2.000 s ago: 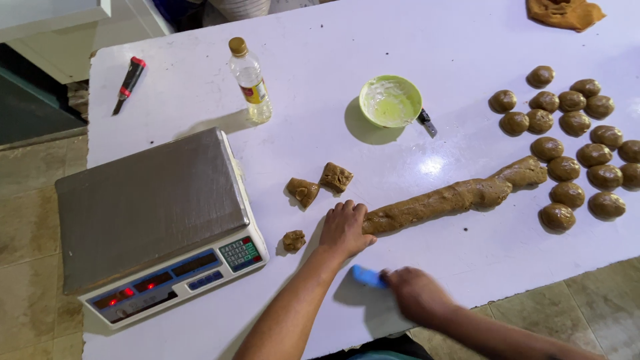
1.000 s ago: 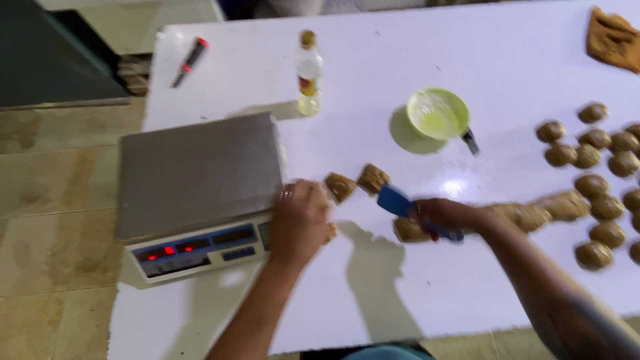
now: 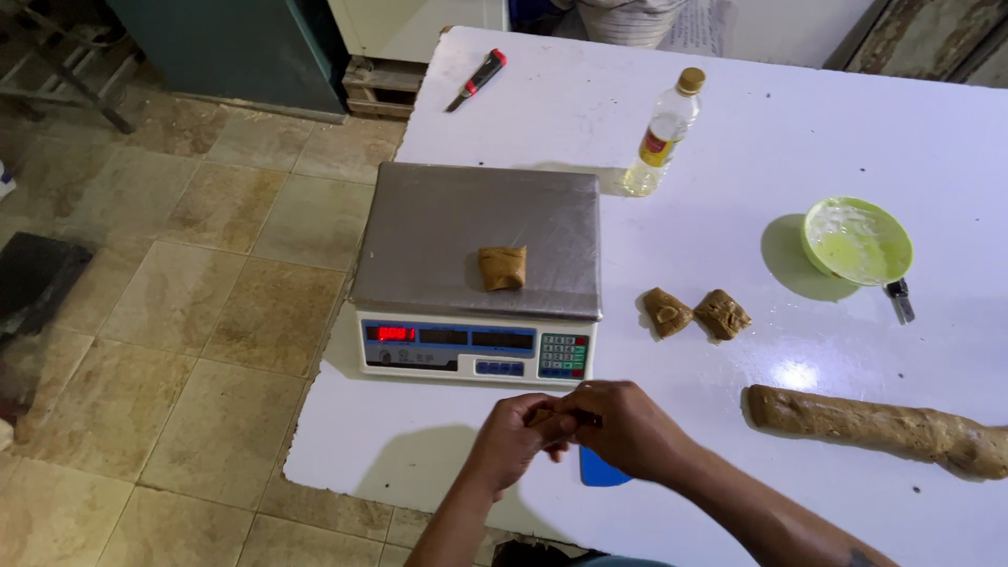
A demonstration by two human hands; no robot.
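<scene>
My left hand (image 3: 516, 441) and my right hand (image 3: 618, 421) meet just in front of the digital scale (image 3: 480, 205). Between their fingers is a small piece of brown dough (image 3: 542, 417), mostly hidden. A blue scraper (image 3: 602, 466) shows below my right hand, which seems to keep hold of it. One cut piece of dough (image 3: 502, 268) lies on the scale's steel plate, and the red display is lit. Right of the scale, two dough chunks (image 3: 723, 315) sit side by side. A long dough roll (image 3: 874, 425) lies at the right.
A clear plastic bottle with yellowish liquid (image 3: 663, 138) stands behind the scale. Further right is a green bowl (image 3: 858, 240) with a whitish coating, a dark-handled tool (image 3: 900, 302) beside it. A red and black knife (image 3: 476, 79) lies near the far left corner of the white table (image 3: 787, 118).
A dough piece now lies on the scale plate. My right hand has left the dough roll and come to my left hand, the scraper moving with it. The view has shifted left.
</scene>
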